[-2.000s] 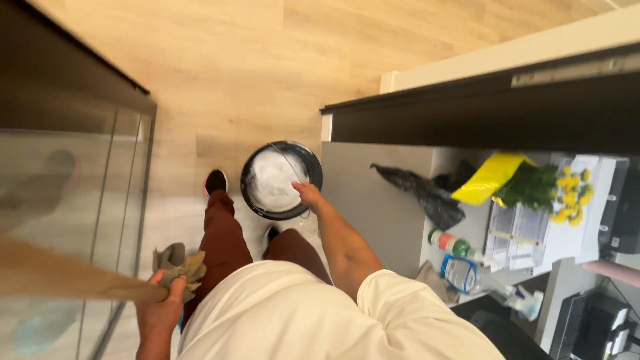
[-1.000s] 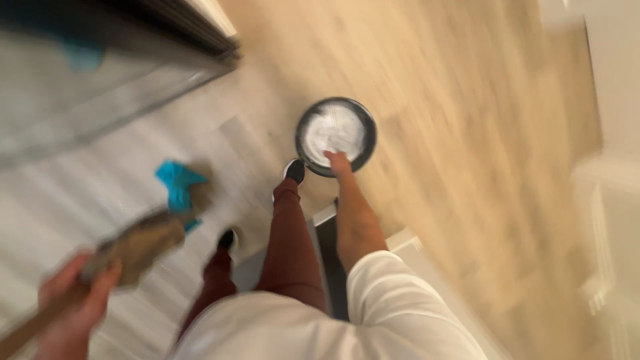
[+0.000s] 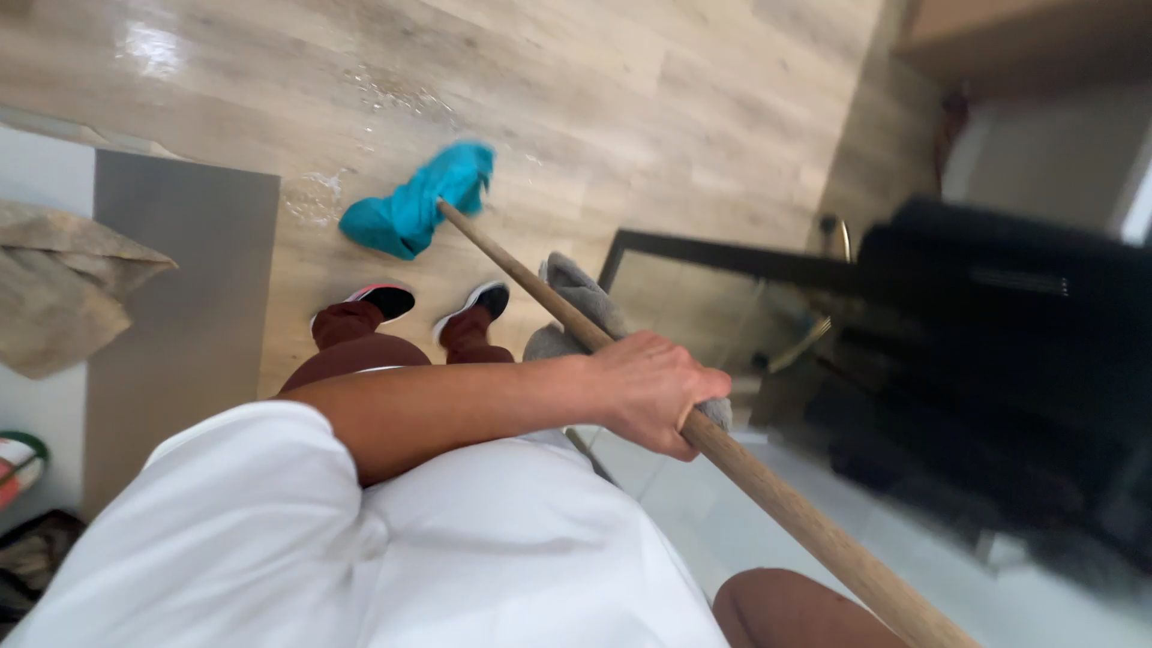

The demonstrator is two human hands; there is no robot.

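Observation:
A wooden pole (image 3: pixel 774 495) runs diagonally across the view, with my left hand (image 3: pixel 661 396) closed around it. A grey cloth (image 3: pixel 585 301) lies along the pole below my left forearm, and a bit of it shows beside my fingers. At the pole's far end a bunched turquoise cloth (image 3: pixel 423 202) rests on the wood-look floor (image 3: pixel 585 108), in front of my shoes. Wet, foamy patches (image 3: pixel 315 193) lie around the turquoise cloth. My right hand is out of view; what looks like part of my right arm (image 3: pixel 801 612) shows at the bottom edge.
To the left, a beige cloth (image 3: pixel 63 288) hangs over a white and grey surface (image 3: pixel 184 315). At right are a glass panel with a dark frame (image 3: pixel 720 256) and a large blurred black object (image 3: pixel 972 387). A brown wooden edge (image 3: pixel 1017 40) is at the top right.
The view has turned strongly. The black bucket with whitish contents, at my right hand in both earlier frames, is out of view. My left hand has moved across my body, still on the pole.

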